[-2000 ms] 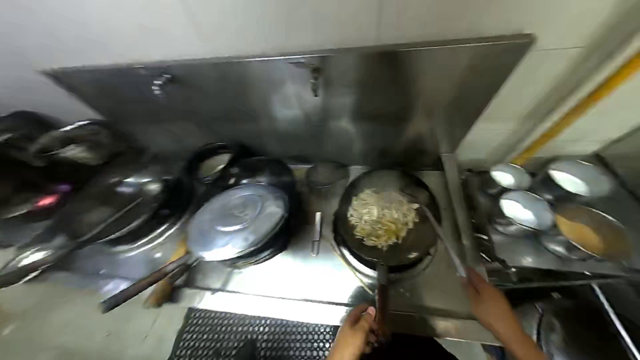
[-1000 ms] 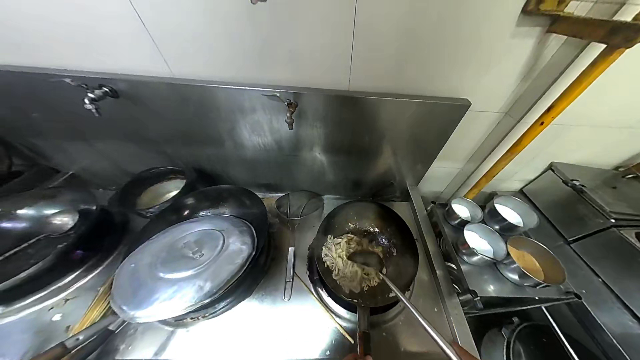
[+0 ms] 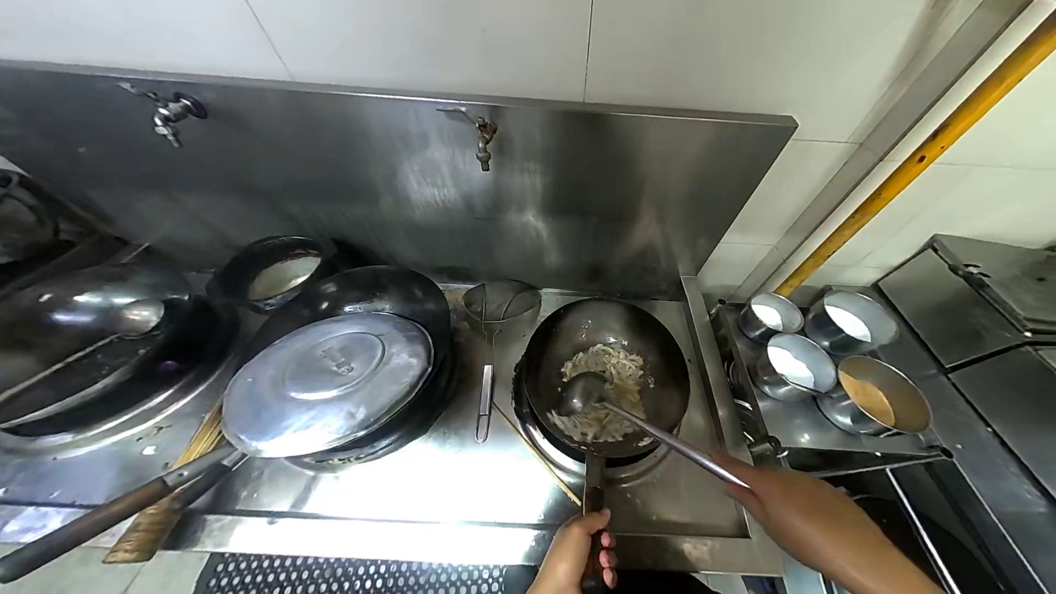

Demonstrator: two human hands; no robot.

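My left hand (image 3: 577, 549) grips the handle of a dark wok (image 3: 660, 346) on the right burner. Pale sliced food (image 3: 612, 363), perhaps noodles or vegetables, lies in the wok's middle and lower part. My right hand (image 3: 747, 487) is closed around the shaft of a long-handled metal ladle (image 3: 583, 393), whose bowl rests in the food at its left side. Left of the wok, a wire strainer (image 3: 502, 307) with a metal handle lies on the steel stove top. A thin stick (image 3: 536, 452) lies between strainer and wok.
An oval metal lid (image 3: 330, 384) covers part of a large wok (image 3: 404, 289). Farther left are another wok (image 3: 74, 289), a black pot (image 3: 276, 268) and a bamboo brush (image 3: 153, 520). Metal containers (image 3: 903, 396) of seasonings stand at right. Two taps (image 3: 484, 148) are on the backsplash.
The ladle's bowl was at the wok's right side two seconds ago and now sits in the food. The food has shifted and spread within the wok. The view has also swung.
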